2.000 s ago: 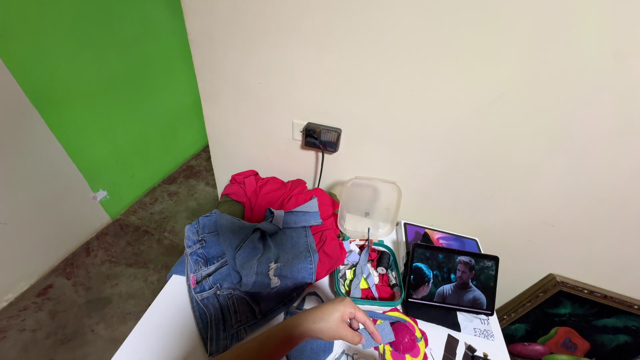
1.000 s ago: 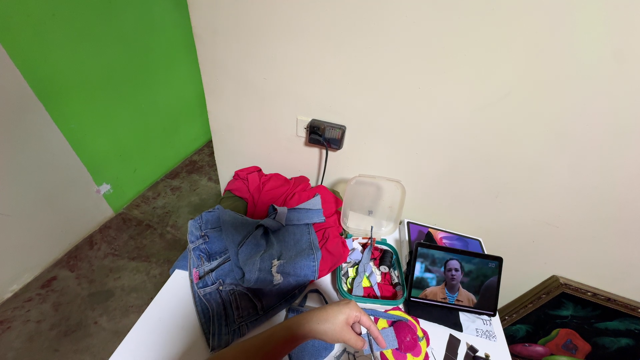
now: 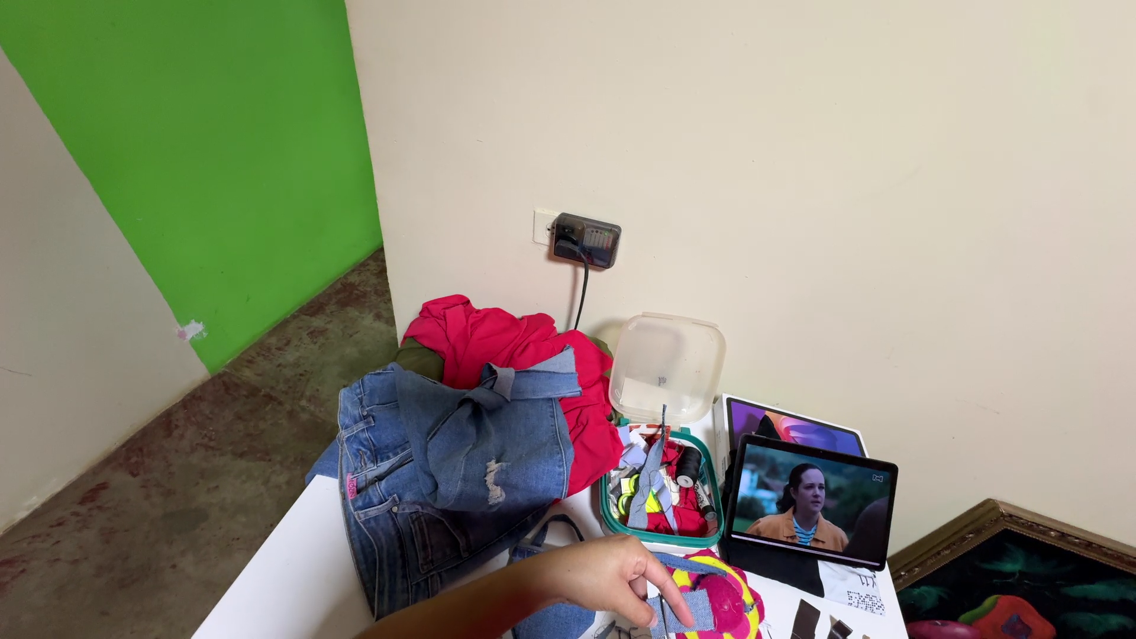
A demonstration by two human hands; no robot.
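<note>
My left hand (image 3: 621,581) reaches in from the bottom left, thumb and index finger closing on a small blue denim piece (image 3: 697,612) near the bottom edge. A thin dark line shows between those fingers; I cannot tell what it is. Beneath and beside the denim piece lies a pink and yellow fabric piece (image 3: 737,595). Just behind the hand stands a green-rimmed plastic container (image 3: 608,510) with fabric scraps, a black thread spool (image 3: 688,466) and a grey-blue strip (image 3: 648,484). More denim (image 3: 555,619) lies under my wrist. My right hand is out of view.
Denim jeans (image 3: 479,461) and red cloth (image 3: 590,435) cover the white table's left part. A clear plastic lid (image 3: 670,368) leans at the wall. On the right are a lit tablet (image 3: 812,501), a box (image 3: 732,417), dark strips (image 3: 805,621) and a framed picture (image 3: 1021,568).
My left hand and the denim piece have shifted slightly down toward the bottom edge. The picture on the tablet has changed. The container and the clothes have stayed in place.
</note>
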